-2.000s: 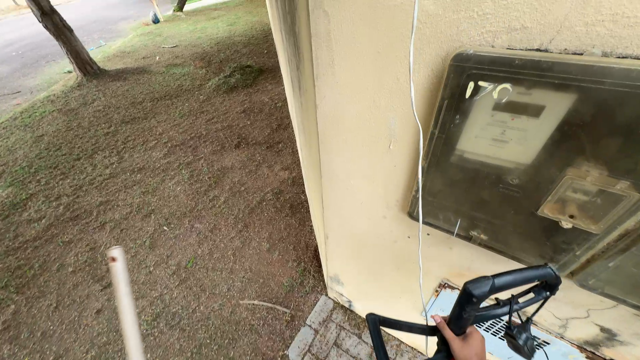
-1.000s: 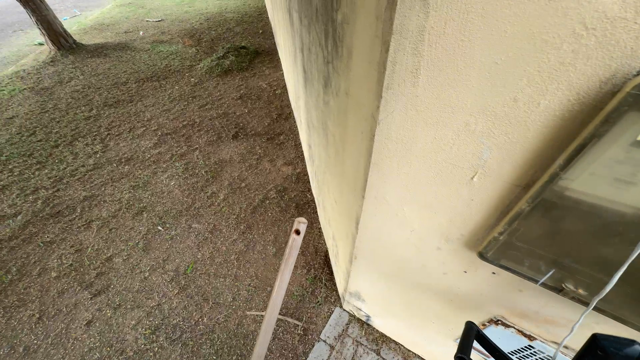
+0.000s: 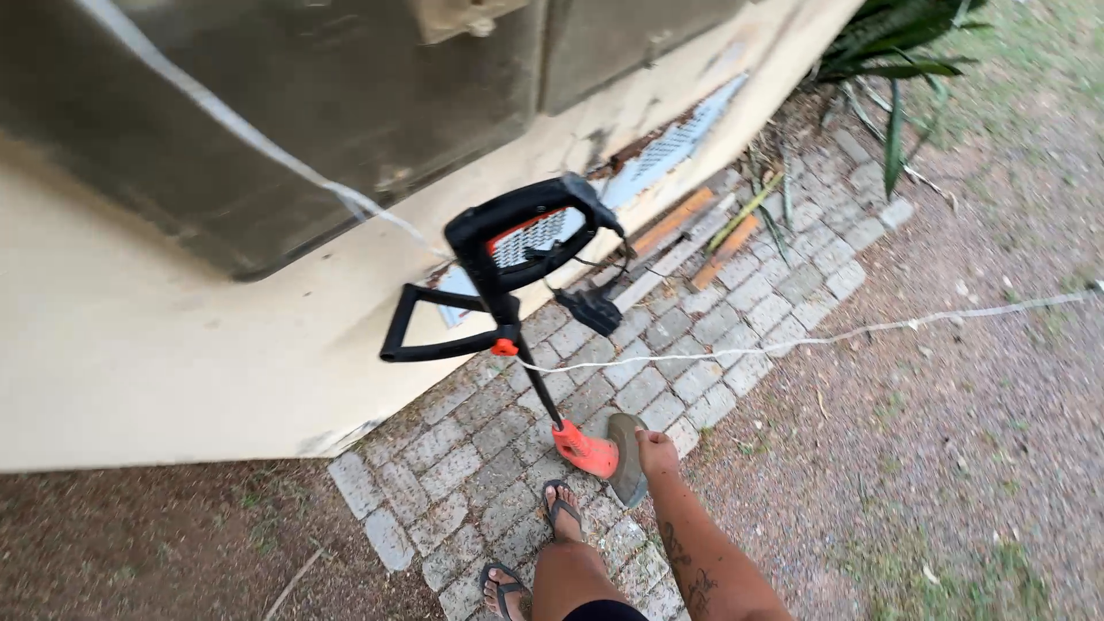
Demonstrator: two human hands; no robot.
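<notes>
An electric string trimmer with a black loop handle, a black auxiliary handle and an orange motor head (image 3: 586, 450) stands beside the wall, its head low over the pavers. A short black cord with a plug (image 3: 591, 310) hangs from its handle. My right hand (image 3: 657, 453) is at the edge of the trimmer's dark guard (image 3: 630, 461), fingers curled; whether they grip the edge is not clear. My left hand is out of view. A white cord (image 3: 759, 349) runs from the right across the pavers to the trimmer's shaft, and another length crosses the wall.
A cream wall (image 3: 216, 379) carries a dark meter box (image 3: 345, 103) and a rusted white vent grille (image 3: 673, 142). Wood strips (image 3: 673, 250) lie along its base. My feet in flip-flops stand on stone pavers (image 3: 448, 466). A long-leaved plant (image 3: 897, 52) grows at upper right.
The view has swung right and down. My right hand, on the trimmer's upper part two seconds ago, is now down at its guard. The pale wooden pole seen earlier has left the view.
</notes>
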